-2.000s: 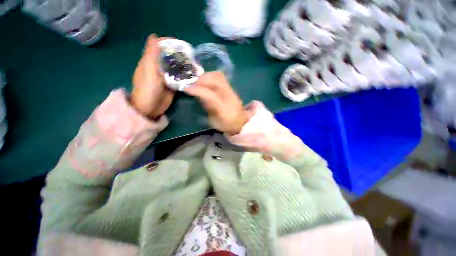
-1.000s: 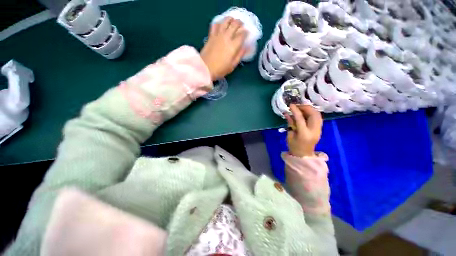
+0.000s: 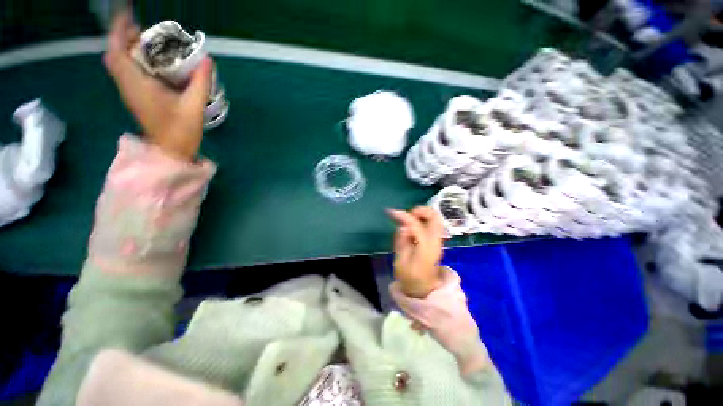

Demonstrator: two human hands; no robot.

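My left hand (image 3: 162, 107) is at the upper left, with thumb and fingers around a glossy white housing (image 3: 170, 54). Its open face shows a dark circuit board. Part of another white shell (image 3: 215, 109) shows beside and below this hand. My right hand (image 3: 419, 247) is near the bench's front edge, fingers partly curled, just left of the nearest housing (image 3: 453, 204) of the rows. It is blurred, and I cannot tell whether it holds anything small. A loose coil of thin rings (image 3: 340, 178) lies mid-bench, with the dense white ring pile (image 3: 380, 123) beyond it.
Stacked housings (image 3: 547, 170) fill the bench's right side. A white jointed plastic piece (image 3: 30, 162) is at the far left. A blue bin (image 3: 547, 309) is below the bench edge at right. A pale rail (image 3: 317, 60) runs behind the bench, with a green surface beyond.
My left hand has moved from the ring pile to the housing stack at upper left and taken hold of a housing. My right hand has come off the nearest housing, slightly left. The view has shifted.
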